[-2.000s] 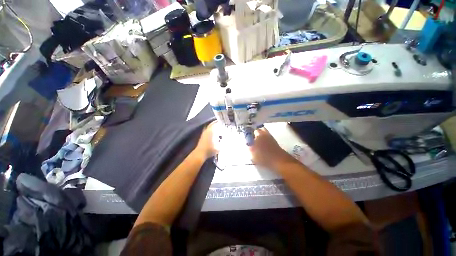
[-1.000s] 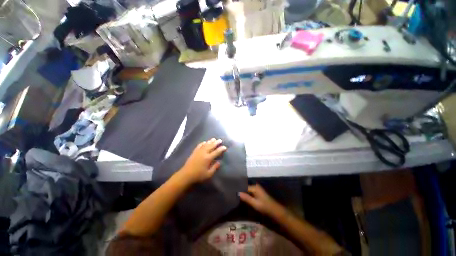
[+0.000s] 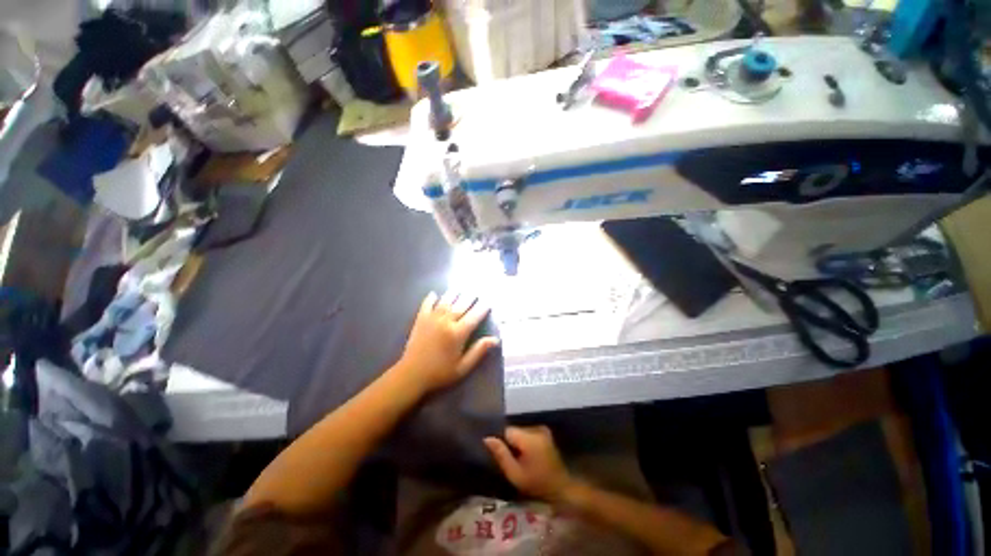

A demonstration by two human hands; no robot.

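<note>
A dark grey garment panel (image 3: 337,250) lies on the table left of the needle and hangs over the front edge. My left hand (image 3: 443,345) lies flat on the panel near its right edge, fingers spread towards the needle. My right hand (image 3: 526,460) is below the table edge and pinches the panel's lower right edge between thumb and fingers. The white sewing machine (image 3: 674,141) stands in front of me. Its presser foot (image 3: 509,258) is in bright glare at the cloth's far right corner, so contact cannot be told.
A black flat rectangle (image 3: 672,266) and black-handled shears (image 3: 831,318) lie right of the needle. A pink item (image 3: 634,85) sits on the machine head. Fabric scraps (image 3: 130,320) and a crumpled grey heap (image 3: 87,467) are at left. Grey cloth lies on a brown board at lower right (image 3: 837,489).
The panel came out from under the needle towards me. My hands moved from the needle to its near part. Since one second ago the cloth has spread over the gap at left.
</note>
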